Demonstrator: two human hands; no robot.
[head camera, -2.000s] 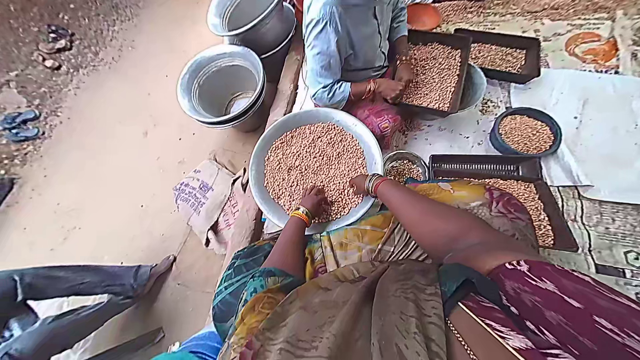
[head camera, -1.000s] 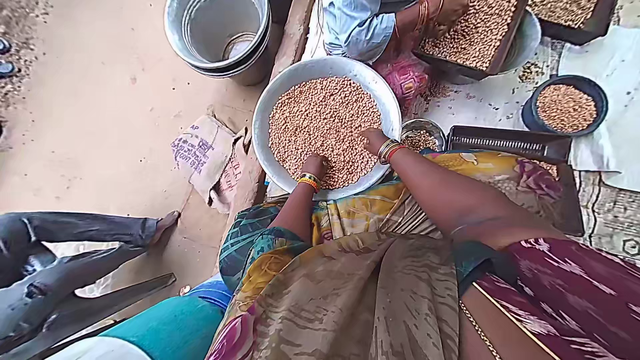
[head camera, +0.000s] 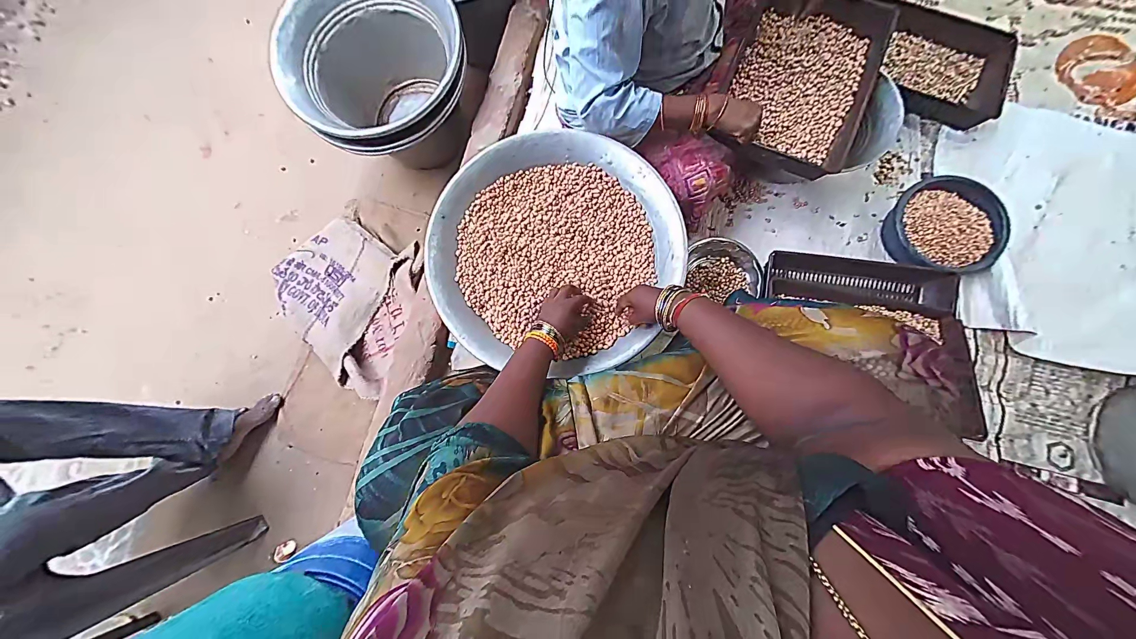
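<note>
A wide metal basin (head camera: 453, 222) full of pale brown nuts or beans (head camera: 550, 240) rests at my lap. Inside it, near the close rim, my left hand (head camera: 568, 311) touches the heap, its fingers bent down. My right hand (head camera: 637, 304) is at the basin's right side, fingers curled at the surface of the heap. Whether either hand holds any pieces cannot be told, since the fingertips are hidden. Bangles circle both wrists. Just right of the basin is a small metal bowl (head camera: 754, 266) with similar pieces.
A co-worker's hand (head camera: 737, 118) is at a dark tray (head camera: 874, 53) of pieces. Another dark tray (head camera: 1003, 80), a round dark bowl (head camera: 998, 213) and a ridged tray (head camera: 861, 280) lie right. Stacked metal buckets (head camera: 373, 62) and a printed sack (head camera: 333, 284) are left. A person's legs (head camera: 115, 435) are lower left.
My hands have drawn closer together in the basin since one second ago. The view has shifted between frames.
</note>
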